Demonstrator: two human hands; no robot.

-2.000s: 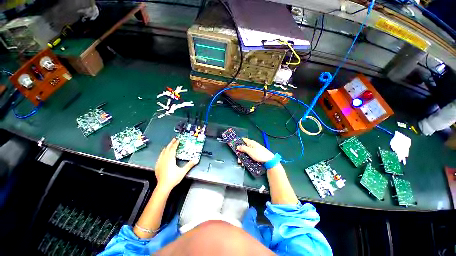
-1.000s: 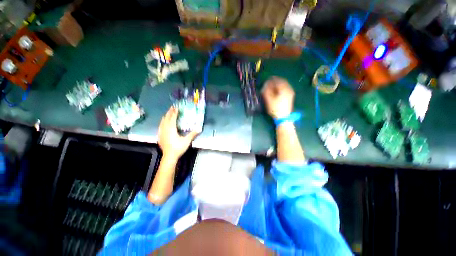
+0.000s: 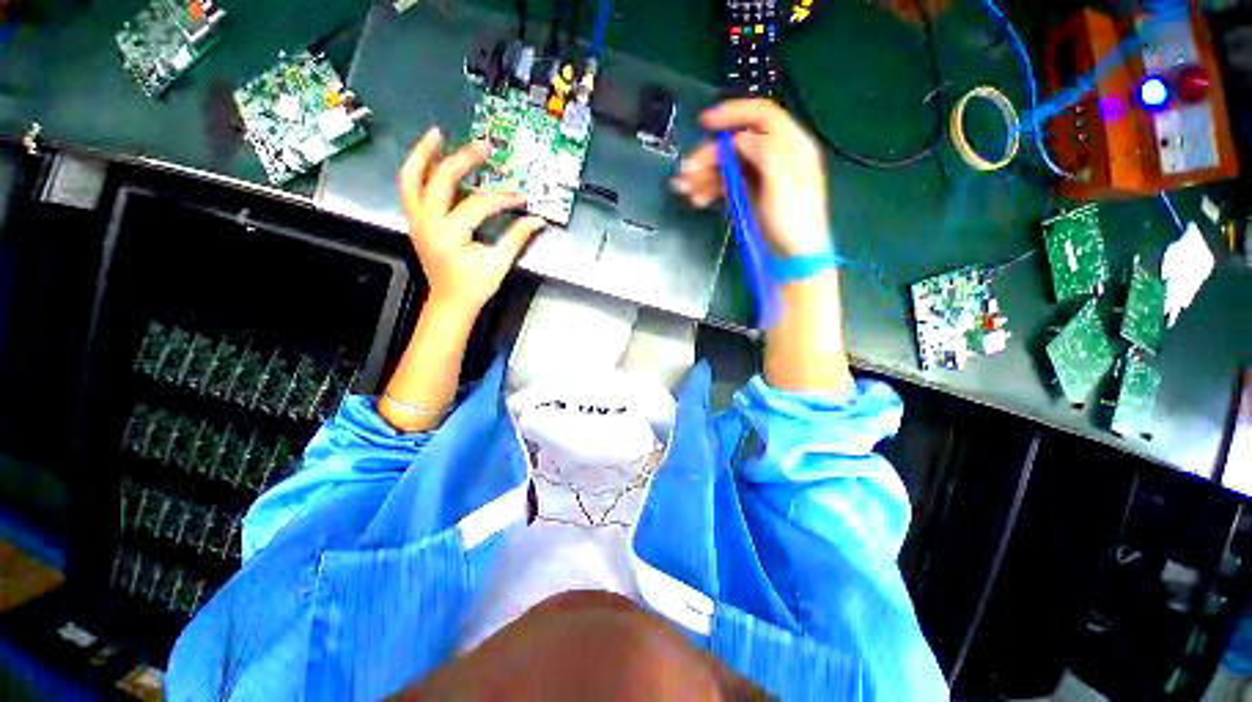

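Observation:
A green-white circuit board [image 3: 529, 148] lies on the grey plate [image 3: 398, 82], its jacks towards the back with cables at them. My left hand [image 3: 460, 226] is at the board's left and front edge, thumb and fingers spread around that corner. My right hand [image 3: 769, 172] is right of the board, above the bench, with a slim blue pen [image 3: 746, 226] in its fingers. The pen is blurred and points towards me. The black remote control [image 3: 752, 48] lies behind my right hand, cut off by the top edge.
Two more boards [image 3: 297, 115] lie at the left, one [image 3: 957, 318] at the right. Several plain green boards [image 3: 1081, 351] are far right. A tape roll [image 3: 984, 128] and an orange-red box [image 3: 1144, 103] stand behind them. A black tray [image 3: 391, 274] with rows of boards is below the bench edge.
The view has tilted down. My right hand has let go of the remote control and now has the blue pen. My left hand stays at the board, its fingers more spread.

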